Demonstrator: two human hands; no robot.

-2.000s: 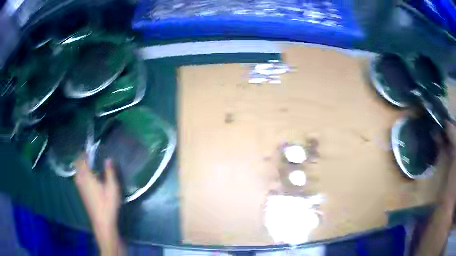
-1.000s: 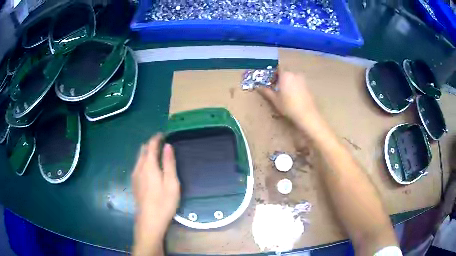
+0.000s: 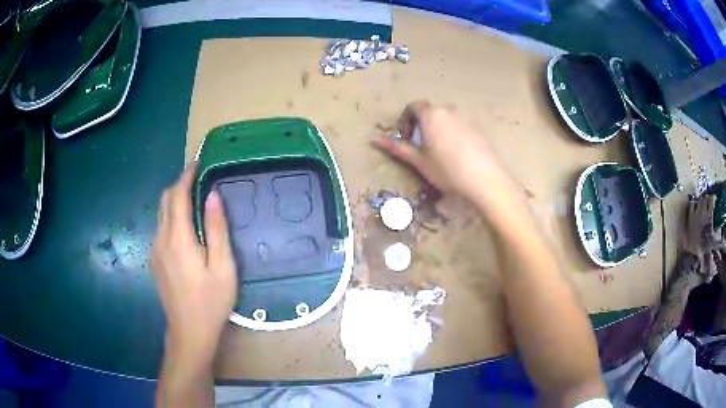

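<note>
A glossy green case shell (image 3: pixel 255 131) with a white rim lies on the cardboard, its dark grey recessed liner (image 3: pixel 275 215) facing up and two small rings at its near end. My left hand (image 3: pixel 195 255) grips the shell's left edge, thumb over the rim. My right hand (image 3: pixel 434 147) is above the cardboard, right of the shell, with thumb and fingertips pinched around a small silvery metal part (image 3: pixel 415 135), mostly hidden. A loose pile of silvery parts (image 3: pixel 358 56) lies beyond. Two white discs, a glue pot (image 3: pixel 396 213) and a smaller lid (image 3: pixel 397 256), sit right of the shell.
A crumpled white cloth (image 3: pixel 386 331) lies at the near edge of the cardboard (image 3: pixel 478 72). More green shells are stacked at left (image 3: pixel 95 96) and grouped at right (image 3: pixel 613 215). A blue parts bin (image 3: pixel 509 14) is at the far side. Another person's hands (image 3: pixel 700 231) show at far right.
The view has shifted. Since one second ago my right hand has left the metal pile and come nearer, fingertips pinched. My left hand stays on the shell, which was brought onto the cardboard since two seconds ago.
</note>
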